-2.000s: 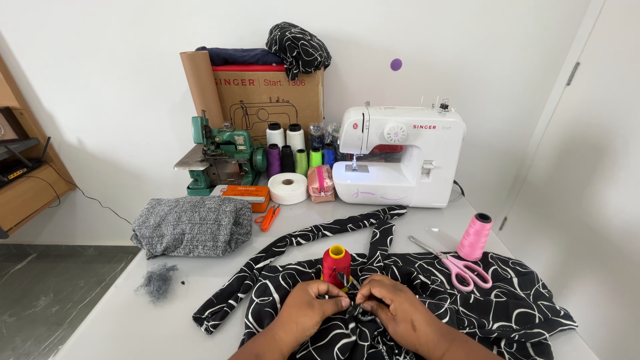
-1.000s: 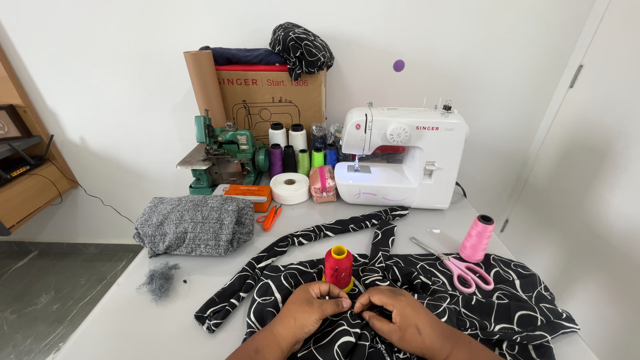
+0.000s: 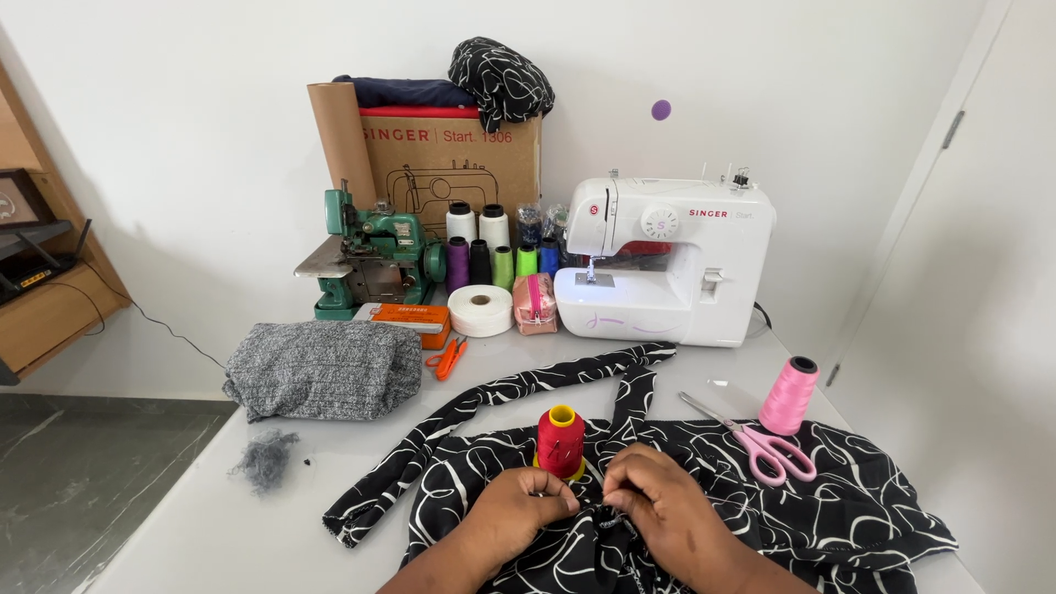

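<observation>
Black fabric with white swirls [image 3: 487, 462] lies spread over the front of the table, a long strip of it curving to the left. Low in the middle, my left hand [image 3: 528, 507] has thumb and index finger pinched together just above the gathered cloth; what lies between them is too small to tell. Close on its right, my right hand [image 3: 652, 503] pinches the bunched edge of the fabric. A red thread spool [image 3: 561, 445] on a yellow core stands just behind my hands, with pins or needles stuck in it. Pink-handled scissors [image 3: 771, 454] rest on the fabric at the right.
A pink thread cone [image 3: 789, 396] stands beside the scissors. Behind are a white sewing machine [image 3: 726, 256], a green overlock machine [image 3: 388, 247], several thread cones, a white tape roll [image 3: 481, 312] and orange snips [image 3: 448, 360]. Folded grey cloth [image 3: 322, 371] and grey fluff [image 3: 266, 462] lie at left.
Two seconds ago a dark, slim item showed between my fingers near the red spool; now it does not show there. My hands remain close together over the fabric.
</observation>
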